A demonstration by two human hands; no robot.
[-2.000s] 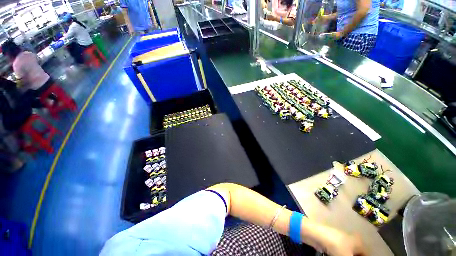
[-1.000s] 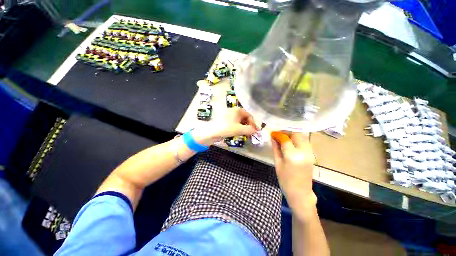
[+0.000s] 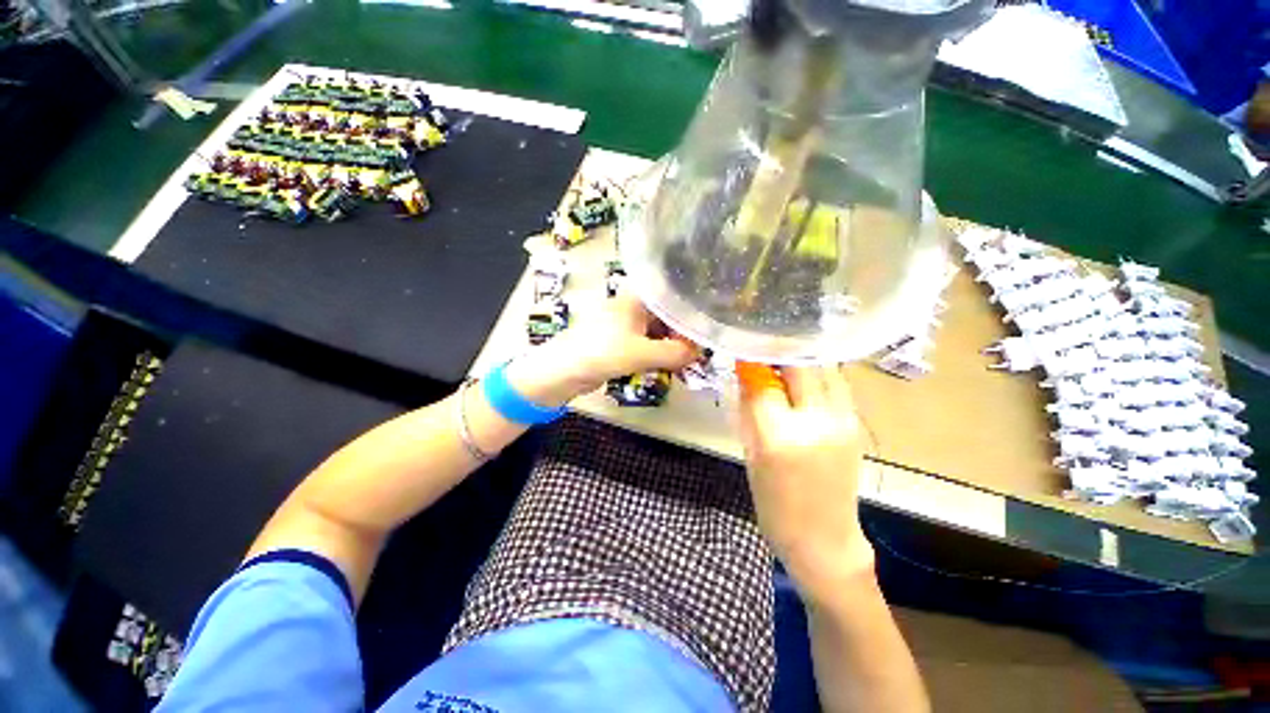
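Observation:
My right hand point(image 3: 805, 443) is closed on the orange grip point(image 3: 759, 378) of what looks like a soldering iron, just below the clear hood's rim. My left hand point(image 3: 613, 348) is beside it, fingertips together at a small white piece point(image 3: 708, 373), probably a plug housing; the exact hold is partly hidden by the fingers and hood. A green and yellow circuit board point(image 3: 639, 389) lies under my left hand. Another board point(image 3: 546, 323) with a white piece lies on the tan work board to the left.
A clear extraction hood point(image 3: 790, 209) hangs above my hands. White plug housings point(image 3: 1135, 383) cover the right of the brown sheet point(image 3: 961, 418). Rows of circuit boards point(image 3: 327, 146) lie on a black mat point(image 3: 404, 265) at upper left. A black divider sheet point(image 3: 223, 474) and trays are at lower left.
From two seconds ago, the view has swung right to show both hands at the hood. Over the last second, the hands stay close together, with the view shifted slightly.

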